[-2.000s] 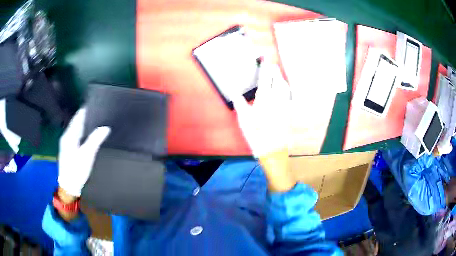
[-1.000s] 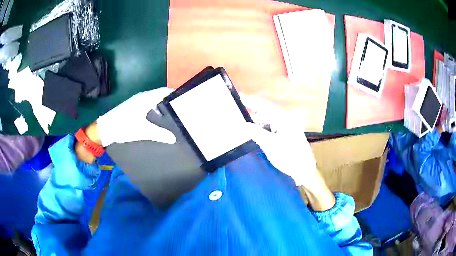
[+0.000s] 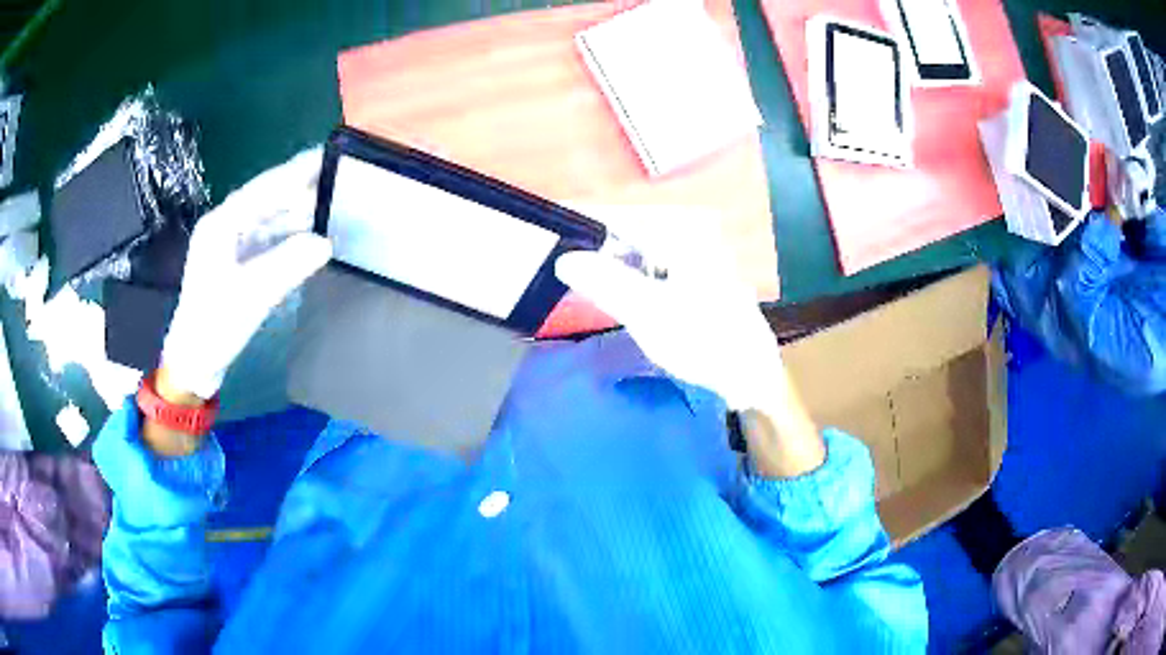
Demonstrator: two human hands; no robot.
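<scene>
A black-framed tablet [image 3: 435, 243] with a pale screen is held sideways, tilted, above the front edge of the red mat. Its grey flip cover [image 3: 403, 365] hangs open below it, over the blue smock. My left hand [image 3: 249, 262], in a white glove, grips the tablet's left end, thumb on the front. My right hand [image 3: 684, 307], in a white glove, grips its right end, thumb near the lower right corner. The fingers behind the tablet are hidden.
White sheets or a box [image 3: 671, 83] lie on the red mat [image 3: 499, 90]. White boxes with devices [image 3: 863, 96] lie on the right mat. Dark covers [image 3: 100, 211] and crinkled plastic are at left. An open carton [image 3: 940, 410] stands below the bench. Other workers' sleeves show at both sides.
The tablet has turned to lie lengthwise and moved left and up. My left hand has moved from the cover's fold to the tablet's left end. My right hand still holds the right side.
</scene>
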